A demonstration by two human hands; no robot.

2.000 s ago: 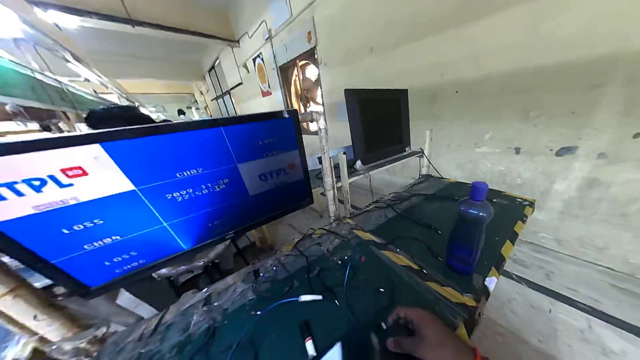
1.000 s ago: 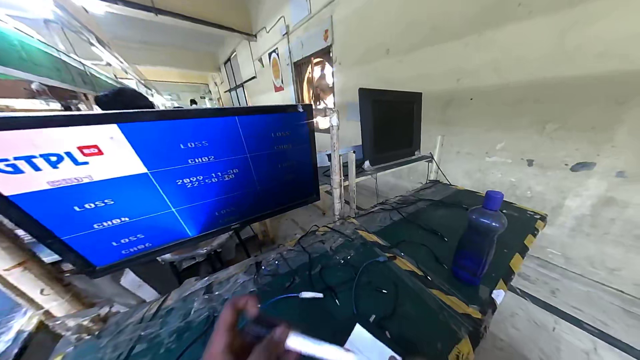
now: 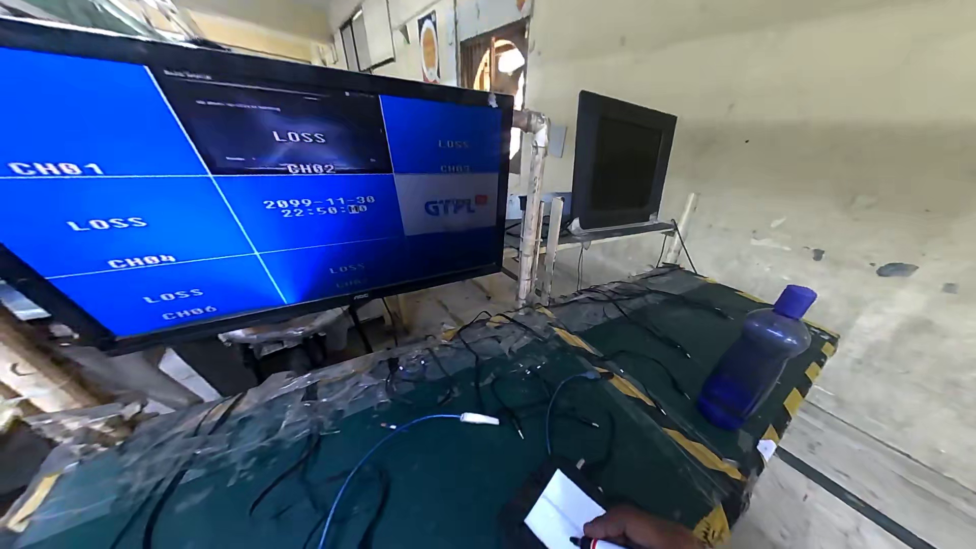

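Observation:
At the bottom edge, my right hand [image 3: 644, 528] is shut on a marker pen [image 3: 598, 543], white with a red band and a dark end. Only part of this hand shows. The pen's dark end lies at the lower edge of a small white paper or card [image 3: 563, 509], beside my fingertips. The paper rests over a dark, flat object [image 3: 526, 496] on the green-topped bench; what that object is, I cannot tell. My left hand is out of view.
A blue cable with a white connector [image 3: 479, 418] and several black cables cross the bench [image 3: 427, 473]. A blue bottle [image 3: 751, 366] stands at right. Behind are a large lit monitor [image 3: 305, 297], a dark monitor [image 3: 625, 164] and a post [image 3: 534, 213].
A hand that was left of the paper, holding a long object, is no longer there. My right hand now holds the marker at the paper. The view has turned and shifted.

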